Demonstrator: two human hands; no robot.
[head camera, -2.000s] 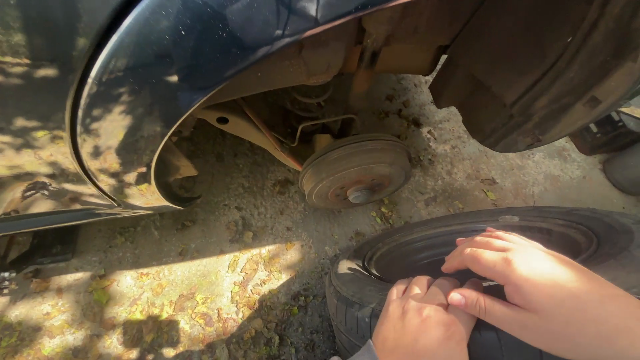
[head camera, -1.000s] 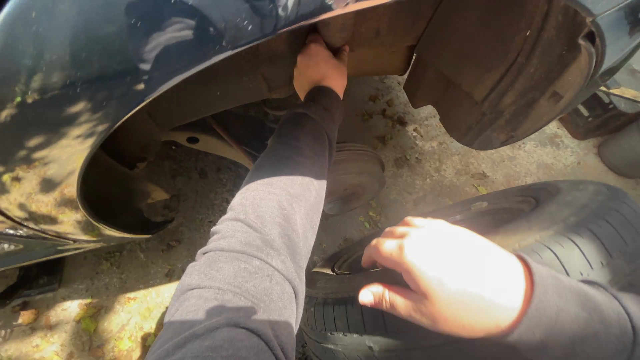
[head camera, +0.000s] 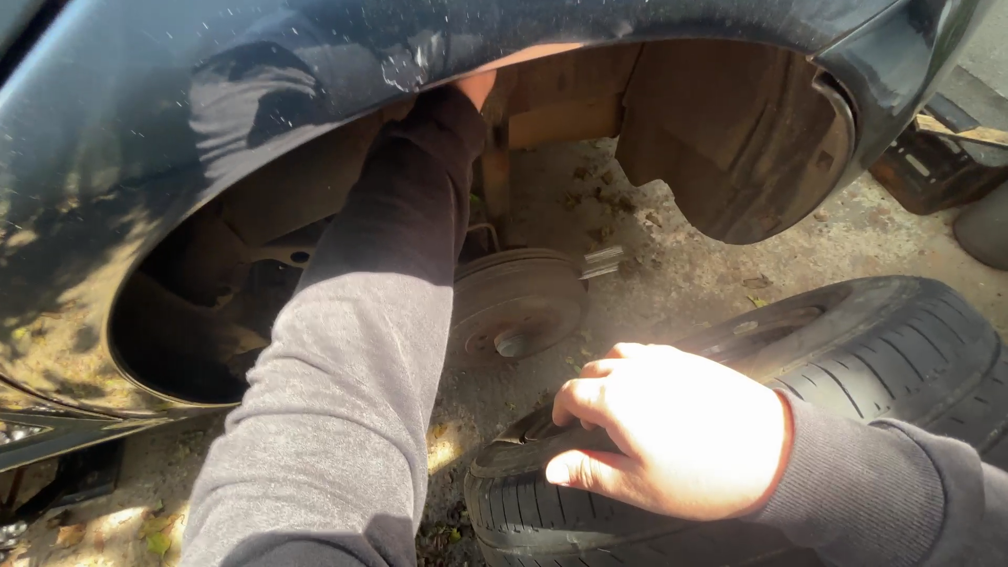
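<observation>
My left hand (head camera: 477, 88) reaches up inside the wheel arch of a dark car fender (head camera: 331, 79); only its wrist shows, and the fingers are hidden behind the fender lip. Beneath that arm, a brake drum (head camera: 520, 307) sits on the hub, partly covered by the grey sleeve. My right hand (head camera: 677, 433) is over a tire (head camera: 882, 339) that lies on the ground with its wheel rim. Its fingers are slightly bent and nothing shows in them; whether the palm rests on the tire is unclear.
A dark wheel arch liner (head camera: 732, 142) hangs down at the right of the arch. Concrete ground (head camera: 835, 244) with dry leaves lies under the car. At the right edge are a dark box-like object (head camera: 937, 169) and a grey rounded object (head camera: 984, 224).
Two seconds ago both hands were together on the tire. My left hand has gone up into the wheel arch, and its fingers have passed out of sight. My right hand has stayed by the tire.
</observation>
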